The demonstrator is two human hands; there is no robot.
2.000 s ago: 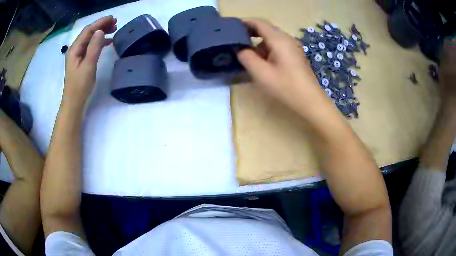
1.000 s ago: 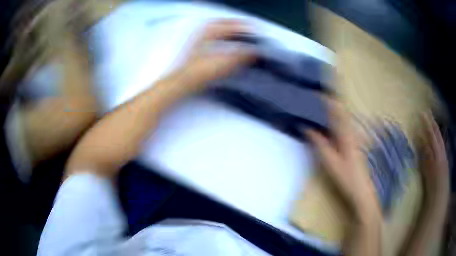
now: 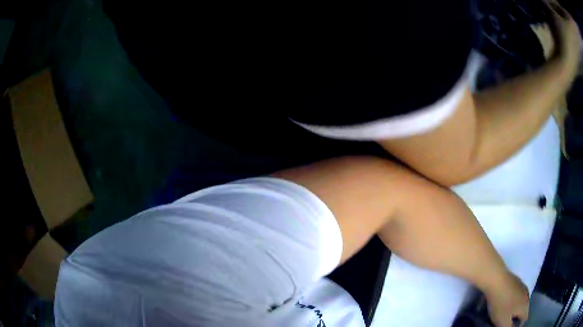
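Observation:
My left hand (image 3: 509, 305) is at the lower right, over the white sheet (image 3: 415, 290), at the end of my bent left arm. Its back faces me, its fingers are mostly hidden, and it sits close to the picture's lower edge. A dark thing (image 3: 473, 311) lies just left of it, cut off by the edge and too dim to name. I cannot tell whether the hand touches or holds it. My right hand is out of the picture. A small black piece (image 3: 542, 202) lies alone on the white sheet at the right.
A person in a dark top with a white sleeve edge (image 3: 409, 126) sits close on my left, and their bare forearm (image 3: 511, 115) reaches to the upper right. A brown cardboard box flap (image 3: 51, 153) and green floor (image 3: 121, 128) are at the left.
The view has swung far to the left. The grey housings, the pile of small parts and my right hand have left the picture; the neighbour and the floor have come in.

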